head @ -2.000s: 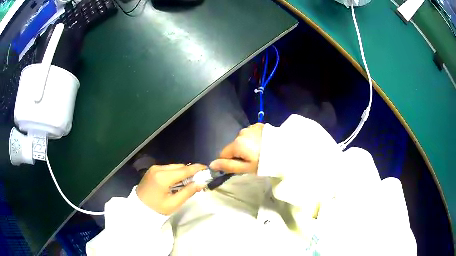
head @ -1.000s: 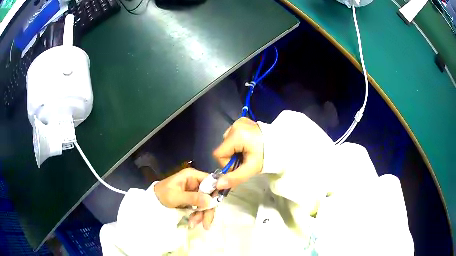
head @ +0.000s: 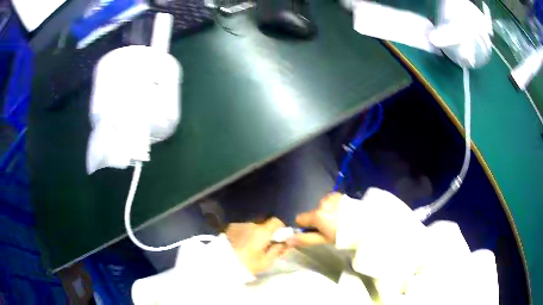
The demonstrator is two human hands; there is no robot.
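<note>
A white security camera [head: 136,89] lies on the dark green desk at the left, blurred. Its white pigtail cable [head: 128,208] drops over the desk edge to my left sleeve. My left hand [head: 257,241] is closed on a small white connector [head: 284,233] below the desk edge. My right hand [head: 321,220] is against it from the right, fingers closed on the end of the blue network cable [head: 344,170]. Blur hides whether the two connectors are joined.
A second white camera [head: 464,36] stands on the green bench [head: 506,119] at upper right, its white cable hanging down to my right sleeve. A black mouse [head: 289,25] and dark keyboard [head: 184,15] are at the desk's back. Blue crates [head: 18,238] are at the left.
The view has swung, so the desk and cameras sit further right and the second camera shows more fully. My hands remain together at the connectors, with the fingers closer in.
</note>
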